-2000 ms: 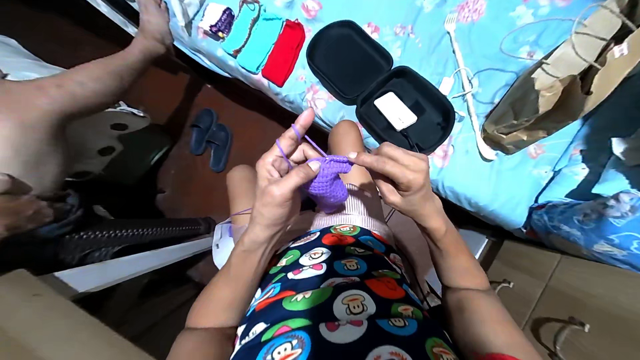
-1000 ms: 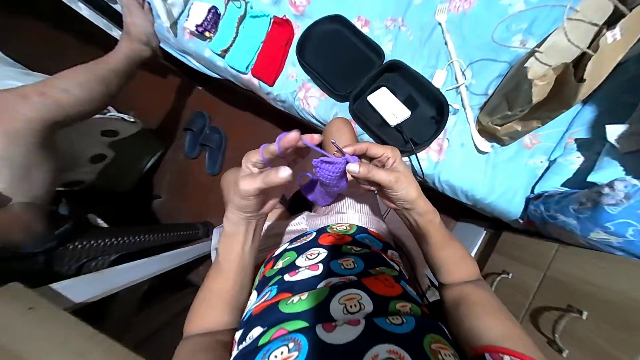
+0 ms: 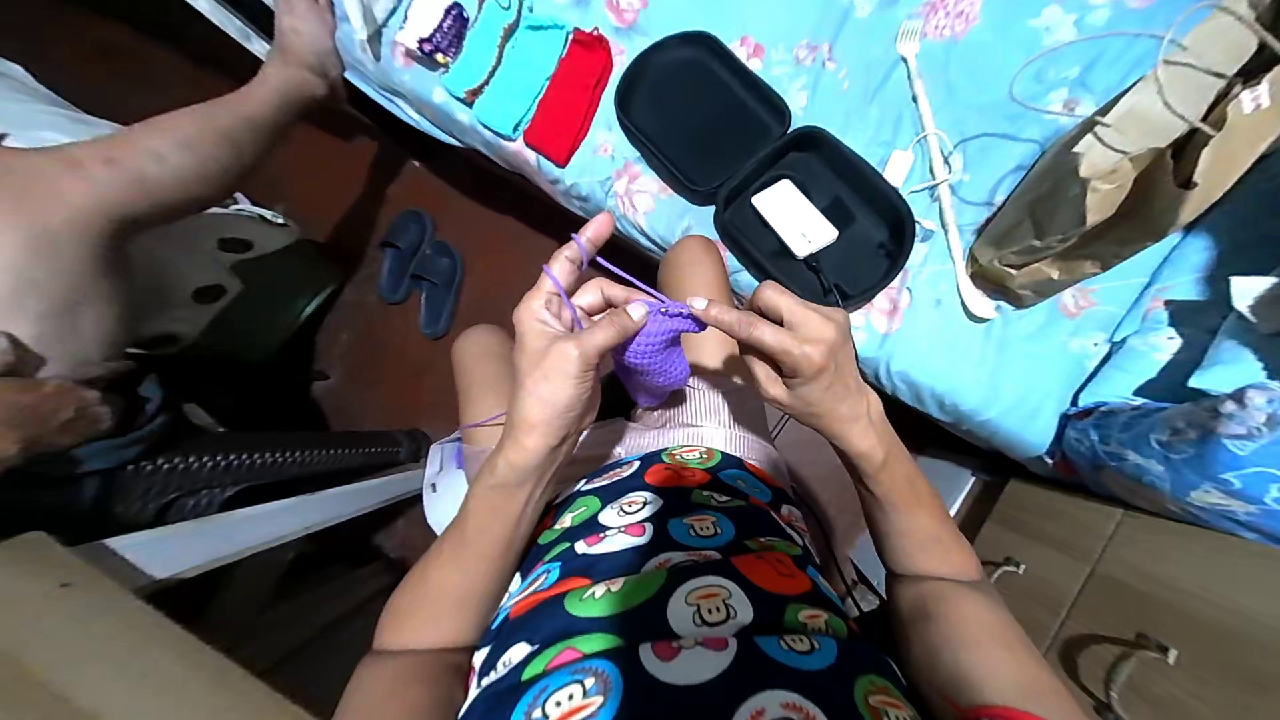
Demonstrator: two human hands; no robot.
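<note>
Above my lap hangs a small purple crocheted piece (image 3: 655,355), its top edge pinched between the thumb and fingers of my left hand (image 3: 570,345). Purple yarn (image 3: 630,272) loops around my raised left index finger and runs down to the piece. At the right end of that top edge is my right hand (image 3: 800,350), its index fingertip touching the stitches. A crochet hook shows only faintly there, mostly hidden by the fingers. Another strand of yarn trails to the left, below my left wrist.
On the flowered bed sheet (image 3: 940,370) lie an open black case (image 3: 735,195) holding a white device (image 3: 795,218), a white fork-ended stick (image 3: 940,180), a paper bag (image 3: 1080,210) and red (image 3: 570,97) and turquoise knitted pieces (image 3: 520,80). Slippers (image 3: 420,270) rest on the floor; another person's limb (image 3: 200,140) extends at left.
My left index finger has risen, with the yarn stretched from it. My right index finger now points left along the top edge of the purple piece, where before it was curled.
</note>
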